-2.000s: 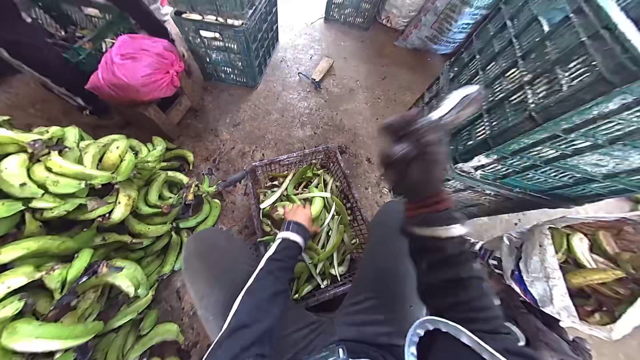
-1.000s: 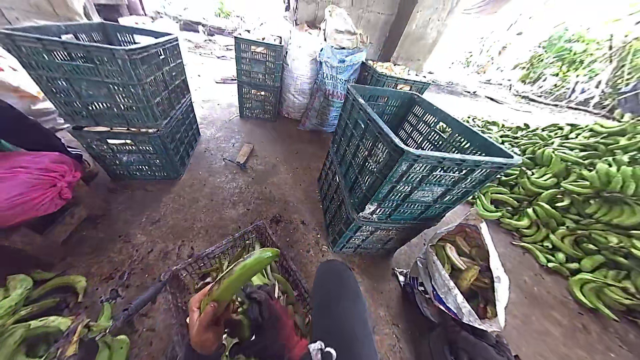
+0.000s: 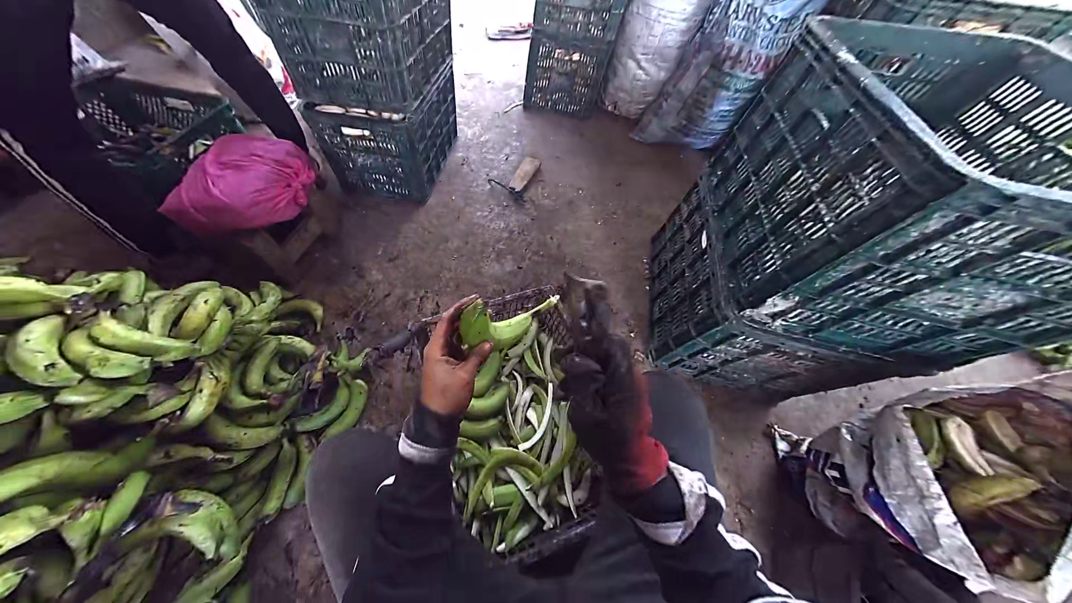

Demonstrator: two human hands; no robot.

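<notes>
My bare left hand [image 3: 452, 360] holds a green plantain [image 3: 507, 328] over the back of a dark plastic crate [image 3: 548, 540] between my knees. Long peel strips [image 3: 536, 402] and several green plantains lie in that crate. On the right, my right hand [image 3: 599, 377] wears a dark glove with a red cuff, close to the plantain's stem end. The glove's fingers are blurred and dark, and whether they hold anything cannot be made out.
A heap of green plantains [image 3: 201, 335] covers the left floor. Stacked green crates [image 3: 837, 209] rise at right, beside an open sack of plantains [image 3: 896, 494]. Another crate stack [image 3: 368, 75], a pink bundle [image 3: 243, 184], a wooden-handled tool [image 3: 524, 174] and a person's dark-clothed legs [image 3: 75, 109] are farther off.
The view has swung back left and down from a second ago. My left hand, which was in the crate two seconds ago, is now raised with a plantain. The gloved hand has come down beside it.
</notes>
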